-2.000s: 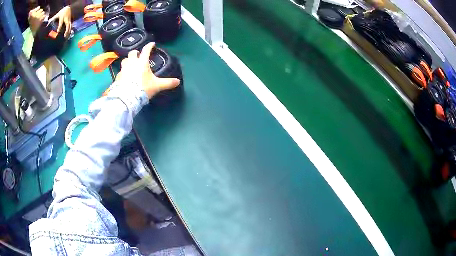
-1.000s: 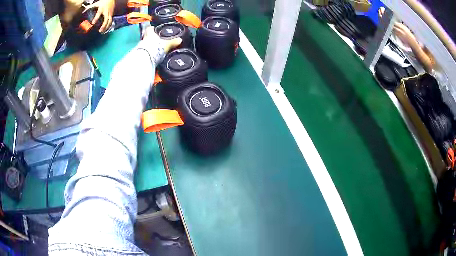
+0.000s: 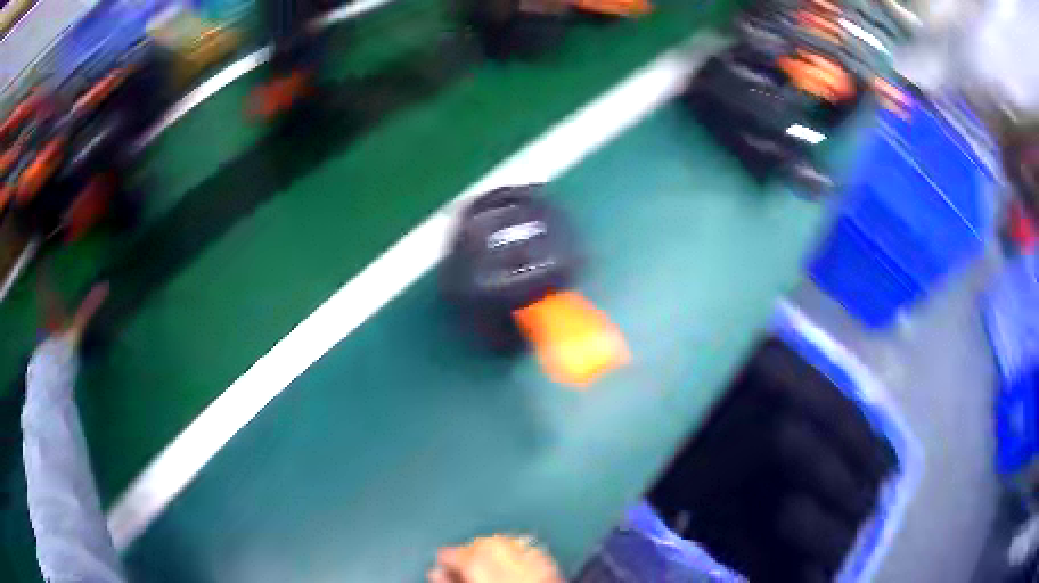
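Note:
A black round speaker (image 3: 513, 262) stands alone on the teal bench (image 3: 376, 456), close to the white strip, blurred. Its orange strap (image 3: 579, 342) points to the lower right. My left hand (image 3: 74, 319) is small and blurred at the far left over the green belt, thumb and fingers apart, touching no speaker. My right hand (image 3: 498, 560) shows only partly at the bottom edge, below the speaker and apart from it; its fingers are cut off or blurred.
Black items with orange straps (image 3: 763, 114) crowd the bench's far right end. A blue-rimmed crate with dark contents (image 3: 786, 467) and a blue bin (image 3: 906, 211) are at right. More dark items (image 3: 518, 29) are on the green belt (image 3: 262, 216).
The view has swung to another part of the bench. The speaker row and side table are gone from view. My left hand is off the speakers; part of my right hand now shows.

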